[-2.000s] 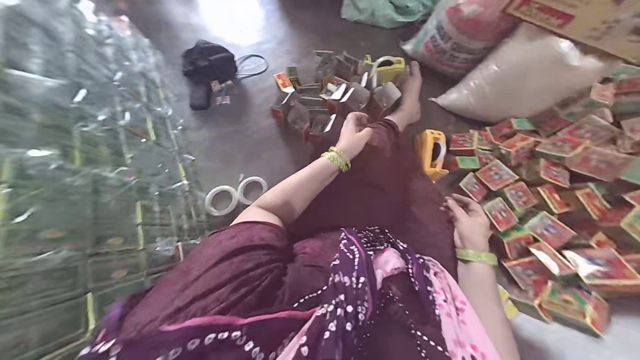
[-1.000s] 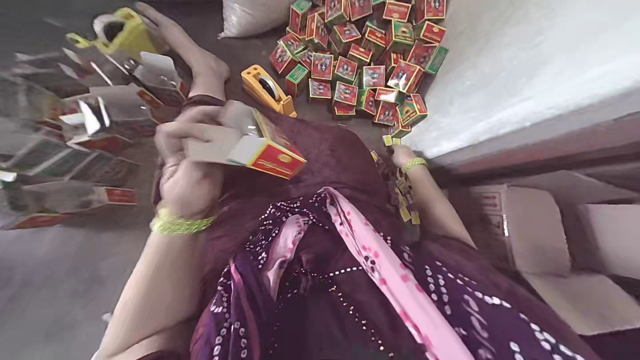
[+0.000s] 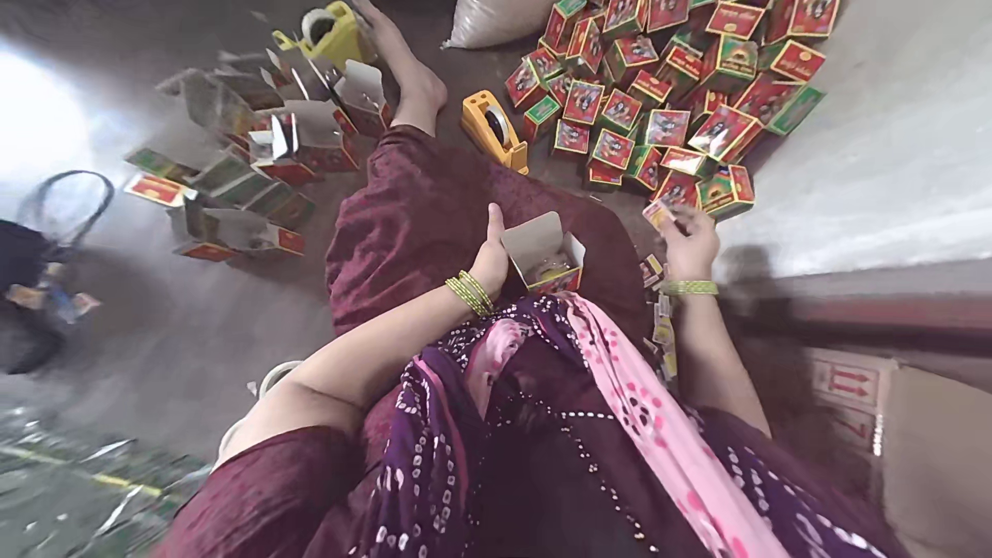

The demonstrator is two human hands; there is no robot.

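My left hand (image 3: 493, 256) supports the left side of a small open cardboard box (image 3: 542, 267), its flap raised, at my lap; a clear wrapped item lies inside. Out to the right, my right hand (image 3: 688, 236) pinches a small printed card or packet (image 3: 658, 215). Below that hand, more small printed pieces (image 3: 663, 329) lie in a strip beside my thigh. An orange tape dispenser (image 3: 496, 130) rests by my knee, near the pile of closed red and green boxes (image 3: 612, 147).
Open boxes (image 3: 294, 139) cluster at the left, with a yellow tape dispenser (image 3: 329, 35) behind them. A white sack (image 3: 496, 19) stands at the top. A brown carton (image 3: 930, 434) is at the lower right, beside the wall. A black bag (image 3: 23, 271) lies far left.
The box has come down from in front of my left knee to my lap, its open side now facing up. My right hand has risen from the small pieces with one in its fingers.
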